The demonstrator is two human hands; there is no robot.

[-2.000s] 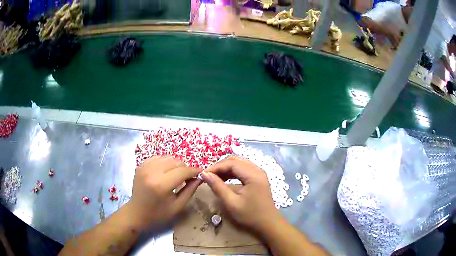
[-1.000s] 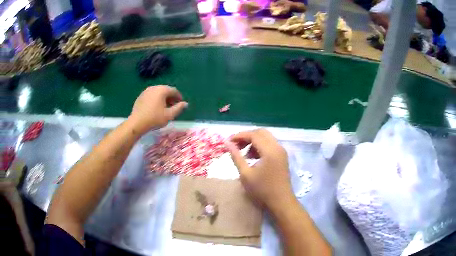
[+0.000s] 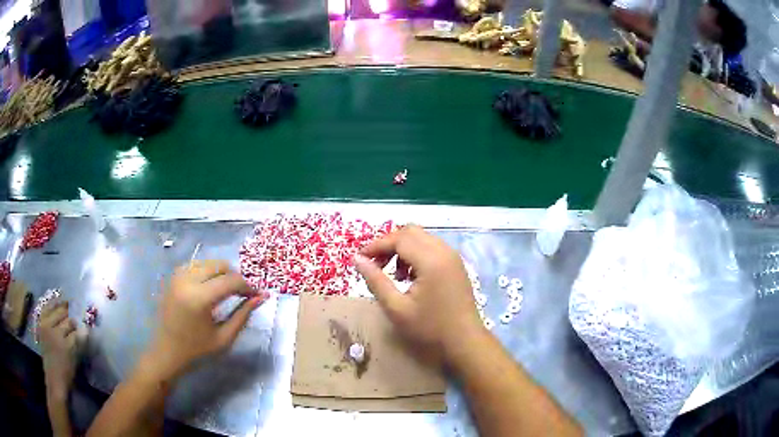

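The heap of red-and-white small parts (image 3: 299, 252) lies beyond the brown cardboard pad (image 3: 320, 375). A small round pale piece (image 3: 356, 351) sits on the pad's dark stain. My left hand (image 3: 201, 309) is left of the pad, thumb and finger close together at the heap's near-left edge; a reddish spot shows at the tips, but whether it is held is unclear. My right hand (image 3: 420, 286) is over the heap's right side and partly hides the white rings (image 3: 480, 299); its thumb and finger nearly meet, and I cannot tell if they hold anything.
Another person's hand (image 3: 58, 337) is at white parts on the left. A small red-and-white piece (image 3: 400, 177) and black bundles (image 3: 528, 111) are on the green belt (image 3: 342, 136). A clear bag of white parts (image 3: 636, 316) and a grey post (image 3: 649, 128) stand right.
My hands have parted from their joined position over the pad. My left hand reached toward the belt, then came back down left of the heap. A red-and-white piece now lies on the belt.
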